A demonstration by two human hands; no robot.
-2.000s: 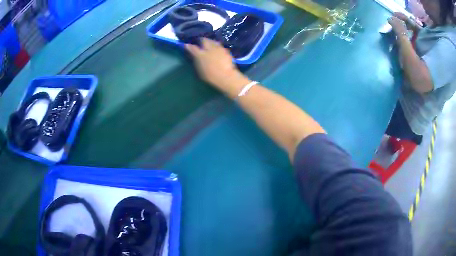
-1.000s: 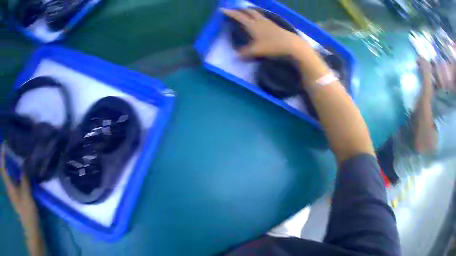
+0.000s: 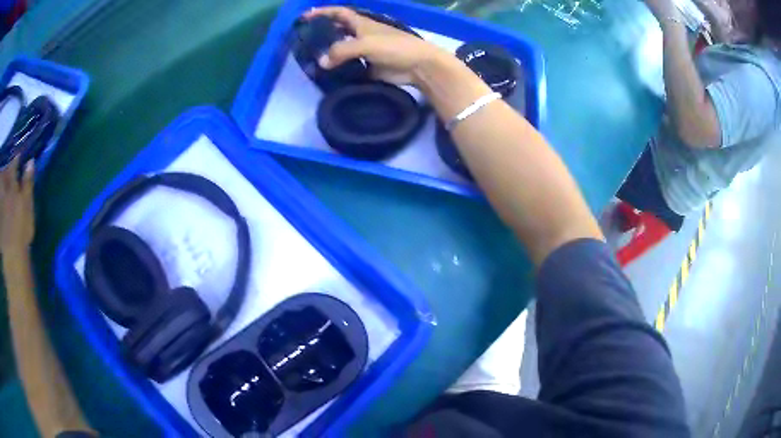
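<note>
Black headphones lie in the upper blue tray [image 3: 394, 174]. My right hand [image 3: 364, 47] grips one ear cup [image 3: 318, 41] there, thumb on its face and fingers over its far side. The other ear cup [image 3: 370, 118] lies with its cushion up. My right forearm partly hides a shiny black oval piece [image 3: 486, 68]. My left hand [image 3: 17, 201] is at the left edge, its fingertips at the black contents [image 3: 32, 128] of a small-looking blue tray [image 3: 73, 81]; whether it grips anything cannot be told.
A nearer blue tray [image 3: 321, 224] holds headphones [image 3: 241, 257] and a black oval piece with two shiny recesses [image 3: 355, 329]. Its upper corner meets the upper tray. Another person [image 3: 728, 111] is at the right, beside a red stool [image 3: 644, 235]. Yellow-black tape [image 3: 685, 265] marks the floor.
The nearer tray shows further right and more turned. My right hand has gone from the upper tray's headphones to a clear hold on one cup. My left hand has moved up to the far-left tray.
</note>
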